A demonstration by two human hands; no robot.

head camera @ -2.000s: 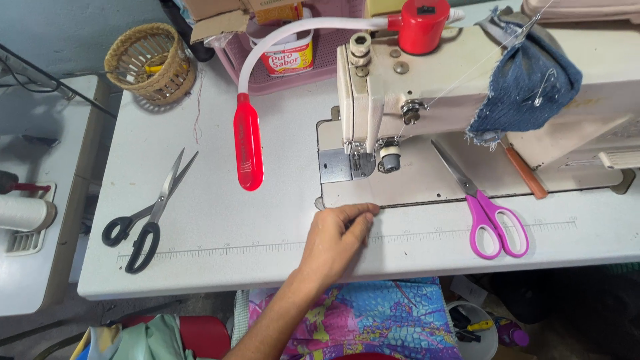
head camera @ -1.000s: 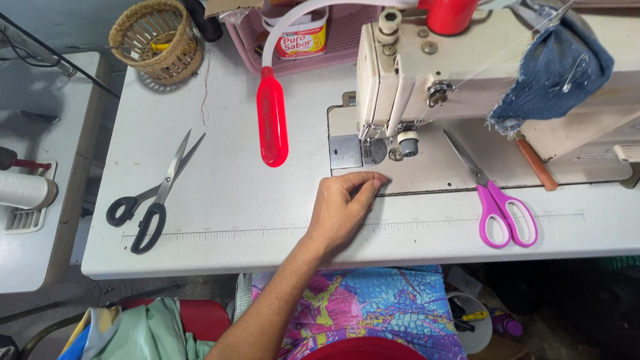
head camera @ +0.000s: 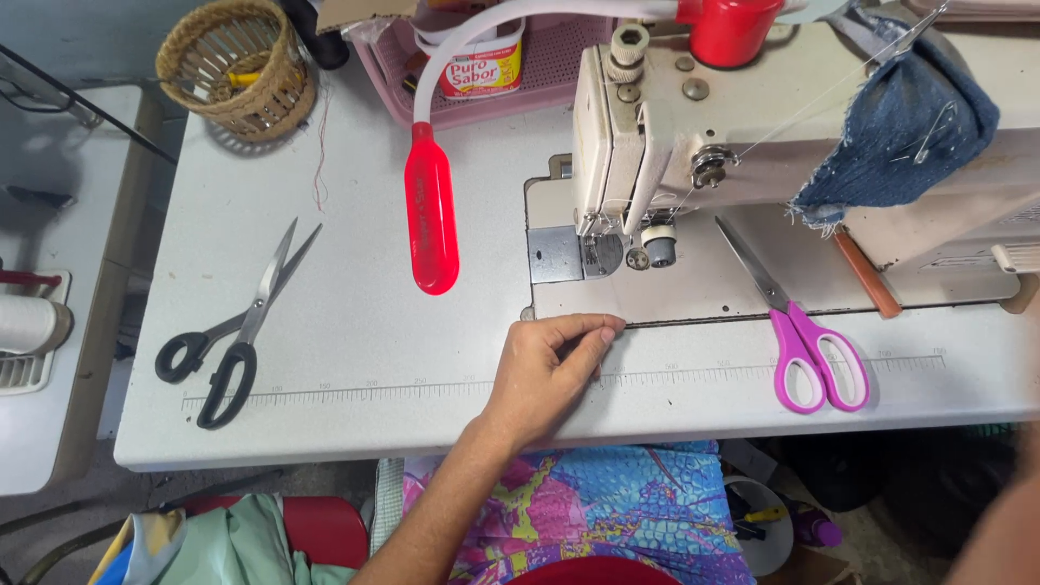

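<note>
My left hand rests on the table's front part, thumb and forefinger tips close together by the front edge of the sewing machine's bed; whether something small is between them cannot be told. My right hand is outside the view; only a blurred piece of arm shows at the right edge. Purple-handled scissors lie partly spread to the right of my left hand, their blades on the machine bed. Black-handled scissors lie spread at the left. A frayed denim scrap with a safety pin hangs over the machine arm.
A red lamp or magnet-like tool with a white flexible neck hangs over the table. A woven basket and a pink plastic tray with a tub stand behind. An orange-brown handle lies on the machine bed. Patterned fabric is below.
A blurred arm has come into view at the right edge. My left hand keeps its place near the machine bed's front edge.
</note>
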